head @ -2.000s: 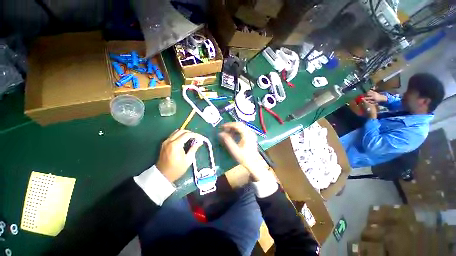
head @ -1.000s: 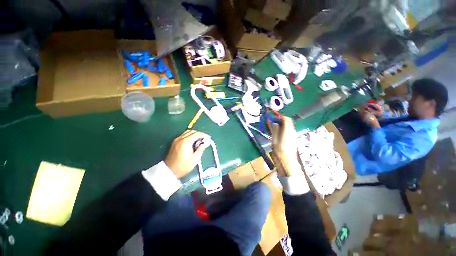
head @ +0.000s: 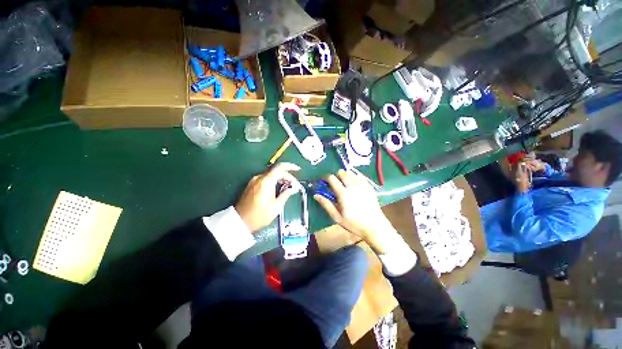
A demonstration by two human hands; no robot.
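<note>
My left hand (head: 267,199) pinches the loop end of a white housing shell (head: 294,242), which hangs over the lap with a blue patch in its solid end. A small dark thing shows between the left thumb and fingers; it is too small to tell. My right hand (head: 351,203) is closed on blue-handled cutters (head: 324,191), their tip pointing at the loop end beside the left fingertips. The cutters are partly hidden in the fist. A second white shell (head: 312,146) lies on the green bench (head: 157,194) beyond the hands.
Red-handled pliers (head: 391,163), white rings (head: 393,141) and a grey tapered tool (head: 458,155) lie right. Blue cells (head: 204,83) fill a carton; a plastic cup (head: 204,125) and jar (head: 256,129) stand near it. A carton of white parts (head: 443,228) is right. A person in blue (head: 545,218) sits beyond.
My right hand, empty two seconds ago, went right to the tools and came back to the loop end with the blue-handled cutters. My left hand keeps its hold on the shell.
</note>
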